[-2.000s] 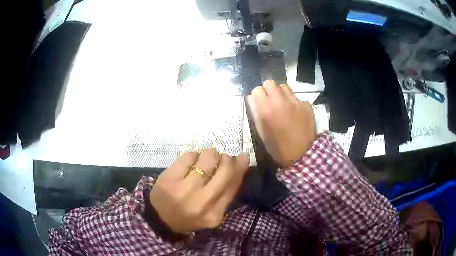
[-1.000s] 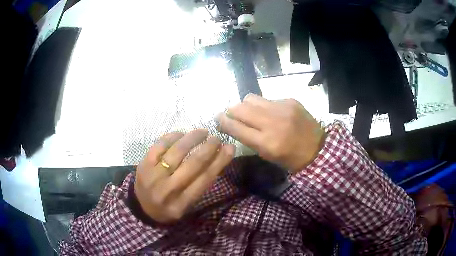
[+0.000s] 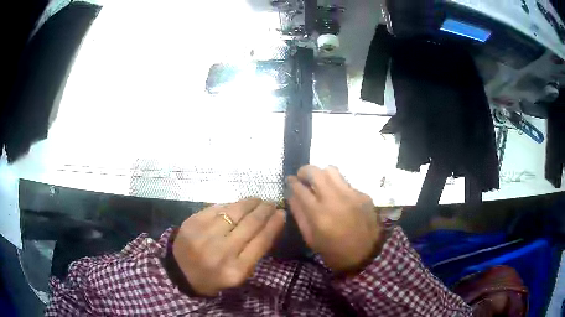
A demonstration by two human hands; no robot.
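A black zipper tape (image 3: 298, 117) runs straight from under the needle area down to the table's front edge. A see-through mesh panel (image 3: 198, 179) lies flat on its left side; glare hides much of it. My right hand (image 3: 334, 217) has its fingertips on the tape near the front edge. My left hand (image 3: 226, 244), with a ring, has its fingertips at the mesh's front edge, close beside the right fingertips. Both hands pinch the work there; the exact grip is hidden under the fingers. The presser foot area (image 3: 300, 42) is dark and blurred.
A white roller (image 3: 328, 43) is just right of the foot. Black strips (image 3: 441, 105) are piled at the right, partly over the table edge. A blue-handled tool (image 3: 528, 129) lies beyond them. Dark panels (image 3: 46, 74) lie far left. The machine head with lit display (image 3: 466, 30) is top right.
Both hands have moved down toward the front edge, the right one uncovering a longer stretch of tape. The tape now lies straighter. The camera view has also shifted.
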